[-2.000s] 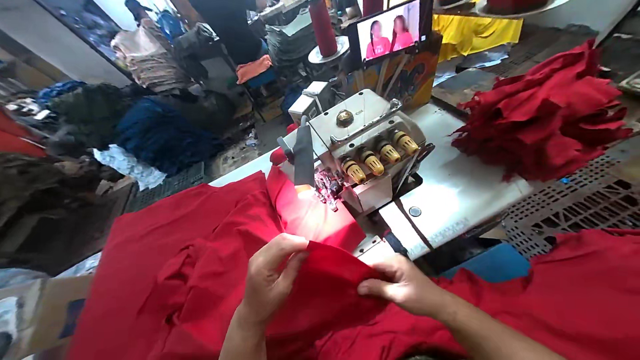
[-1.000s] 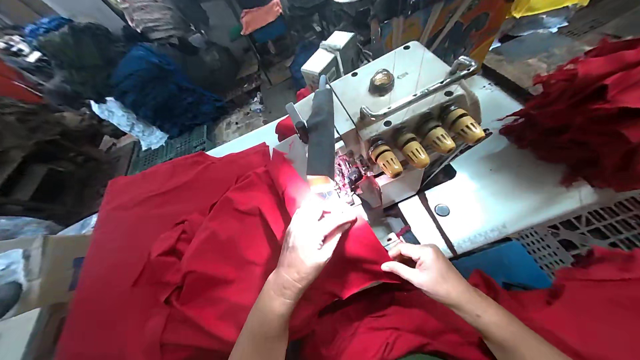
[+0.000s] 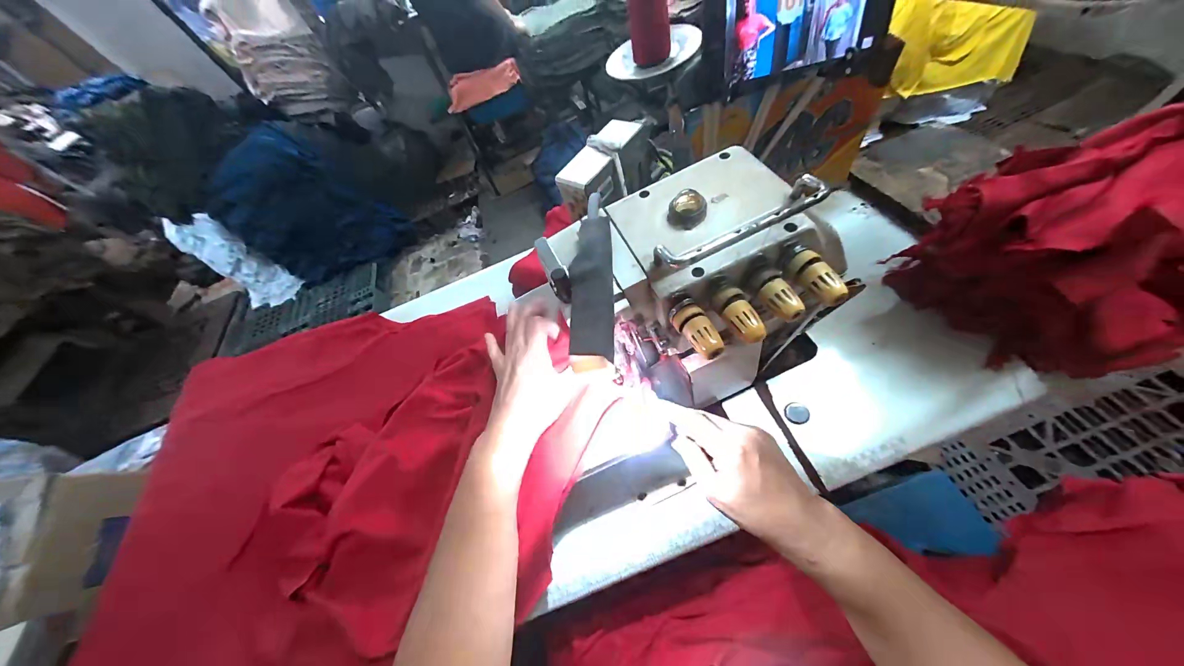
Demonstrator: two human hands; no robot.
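An overlock sewing machine (image 3: 731, 231) with several yellow tension knobs (image 3: 740, 313) stands on a white table, its lamp shining on the needle area. My left hand (image 3: 529, 375) lies on red fabric (image 3: 370, 462) just left of the presser area, its fingertips beside the dark lamp arm (image 3: 592, 287); whether they pinch the cloth cannot be told. Close to the front of the machine, my right hand (image 3: 740, 458) has bent fingers over the brightly lit plate, and glare hides what the fingertips touch. The red fabric spreads left over the table.
A pile of red cut pieces (image 3: 1064, 250) lies at the right of the table. More red cloth (image 3: 1091, 583) sits in front at the lower right, near a perforated plastic crate (image 3: 1008, 453). Behind stand a red thread cone (image 3: 649, 32) and a lit screen (image 3: 795, 32).
My left hand has moved forward and left, up beside the lamp arm. The red cloth that lay between my hands has left the front plate, which now shows bare.
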